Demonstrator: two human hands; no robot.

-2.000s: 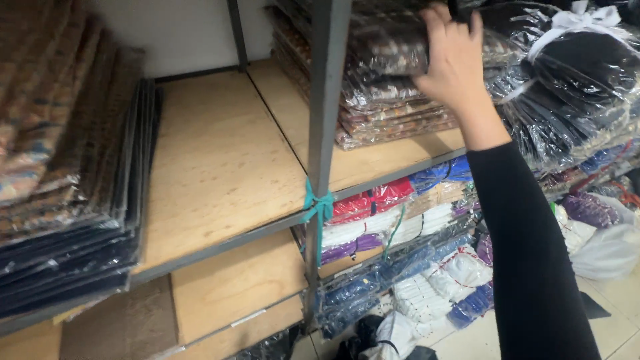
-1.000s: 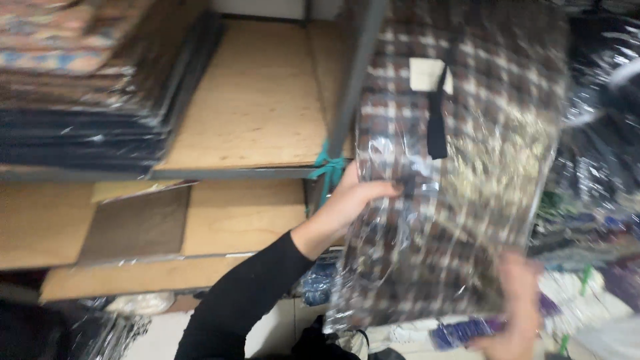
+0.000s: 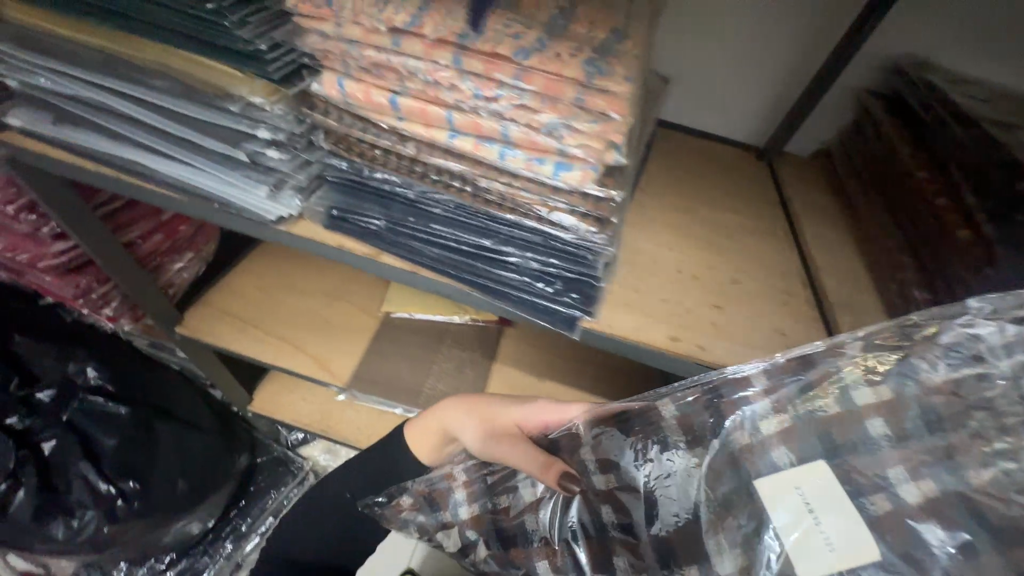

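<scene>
Brown, black and white checked garments in clear plastic (image 3: 680, 480) fill the lower right, with a white tag under the film. My left hand (image 3: 504, 440) grips their near left edge, thumb on top and fingers hidden beneath. My right hand is out of the picture. Behind the package, a tall stack of bagged folded garments (image 3: 472, 104) stands on the shelf, peach and blue above, brown in the middle. Dark navy bagged garments (image 3: 464, 248) lie at its bottom.
Bare wooden shelf board (image 3: 704, 248) shows right of the stack. Grey bagged garments (image 3: 152, 136) sit at left, and a black bagged bundle (image 3: 104, 448) lies below them. Dark bagged garments (image 3: 928, 184) stand at far right. A flat brown package (image 3: 428, 360) lies on the lower shelf.
Two seconds ago a hand was on the pile at the right; one second ago both hands were at the checked package. Now only my left hand shows on it. The view has swung left.
</scene>
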